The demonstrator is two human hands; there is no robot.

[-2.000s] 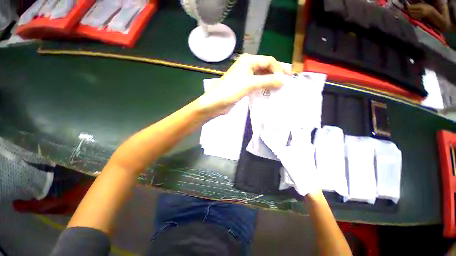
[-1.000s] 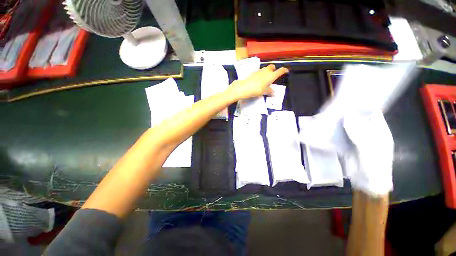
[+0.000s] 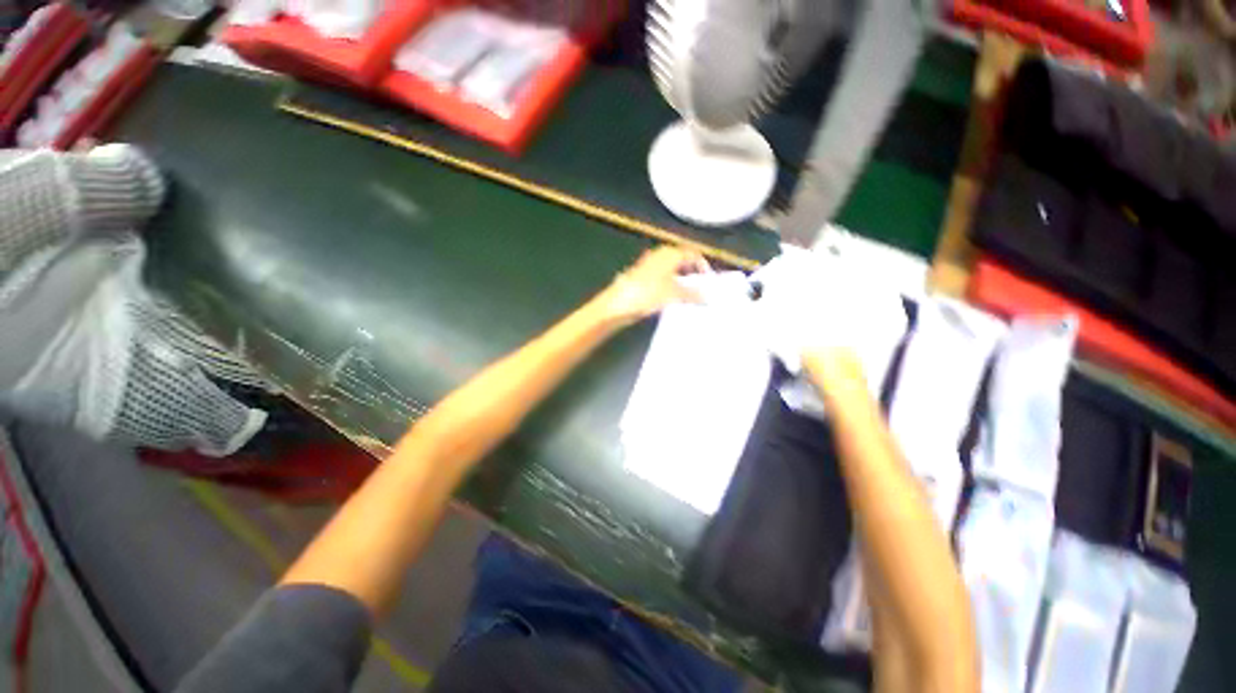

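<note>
My bare left hand (image 3: 653, 284) is at the top edge of a flat stack of empty white bags (image 3: 698, 406) on the green bench; its fingertips are blurred, so its grip is unclear. My right hand (image 3: 817, 314), in a white glove, is just right of it, over the upper left of a black tray (image 3: 775, 528). Its fingers blend with the white bags, so I cannot tell whether it holds one. Several filled white bags (image 3: 938, 386) lie in the tray in two rows. A bare dark device with a gold rim (image 3: 1167, 498) lies at the tray's right.
A white fan (image 3: 712, 172) and a grey post (image 3: 854, 129) stand beyond the bags. Red trays with bagged items (image 3: 508, 115) are at the back left. Black trays on red ones (image 3: 1125, 217) are at the back right. A person's white knit sleeve (image 3: 81, 203) is at the left.
The view has swung and tilted. My right hand has moved from the tray's right side to its upper left. My left hand has moved from the filled bags to the stack's top edge.
</note>
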